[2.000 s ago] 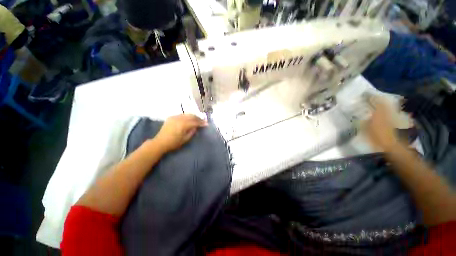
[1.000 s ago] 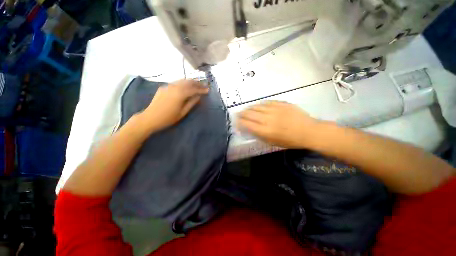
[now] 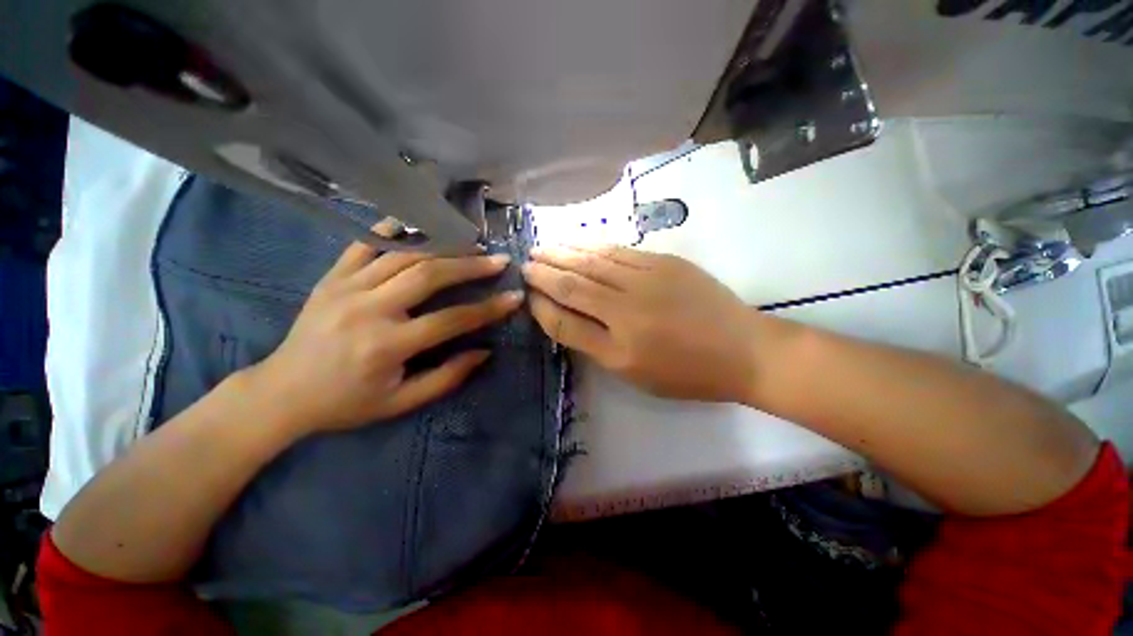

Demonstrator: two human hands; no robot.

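A grey-blue trouser panel (image 3: 466, 460) with stitched lines and a frayed right edge lies on the machine bed and hangs toward my lap. My left hand (image 3: 395, 326) lies spread on the panel, fingertips near the presser foot (image 3: 502, 224). My right hand (image 3: 634, 313) is at the panel's right edge, its fingertips on the cloth just in front of the foot, almost touching my left fingertips. The needle itself is hard to make out. White cloth (image 3: 100, 273) lies along the panel's left side.
The cream machine head (image 3: 497, 75) fills the top of the view, close above my hands. A looped white cord (image 3: 984, 298) hangs at the right of the bed (image 3: 857, 224). A printed ruler strip (image 3: 696, 487) runs along the front edge. Dark cloth (image 3: 832, 528) lies below it.
My view has moved closer to the needle area. My right hand has come from the far right across the bed to the panel's edge. My left hand has stayed on the panel, fingers now more spread.
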